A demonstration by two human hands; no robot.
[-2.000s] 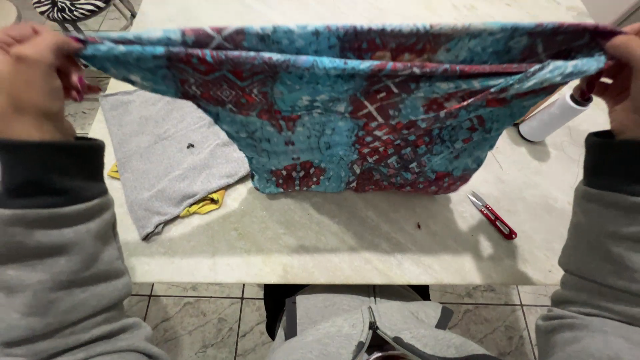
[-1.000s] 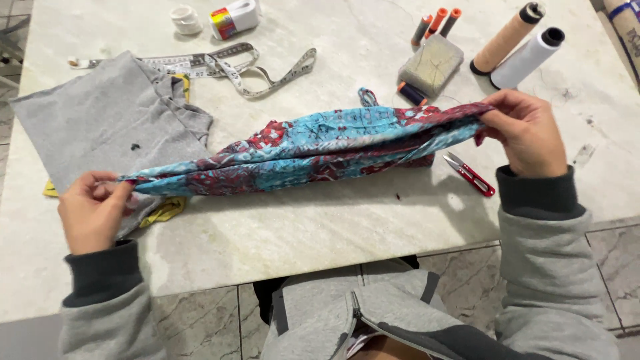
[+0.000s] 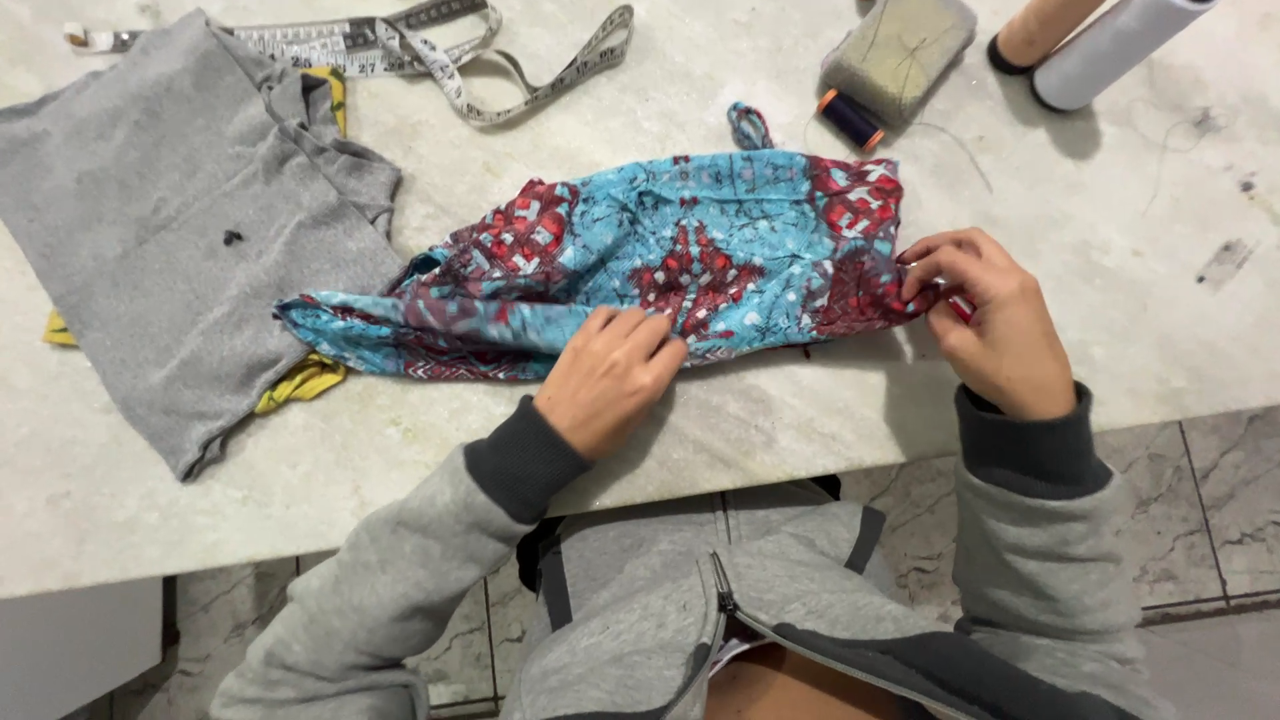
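Observation:
A blue and red patterned fabric piece lies on the marble table, folded over itself at its left part, which overlaps a grey cloth. My right hand pinches the fabric's right end between thumb and fingers. On the fabric's lower edge, near its middle, rests my left hand with bent fingers; whether it grips the cloth cannot be told, as the fingertips are hidden. A small loop of the same fabric sticks out above the top edge. Something red shows behind my right fingers.
A measuring tape curls at the back left. Behind the fabric are a dark thread spool, a pincushion-like block and two thread cones, peach and white. Yellow cloth shows under the grey one. The table's front edge is near my sleeves.
The fabric was stretched between both hands; now it lies on the table. My left hand has let go of its left end and moved right to its middle.

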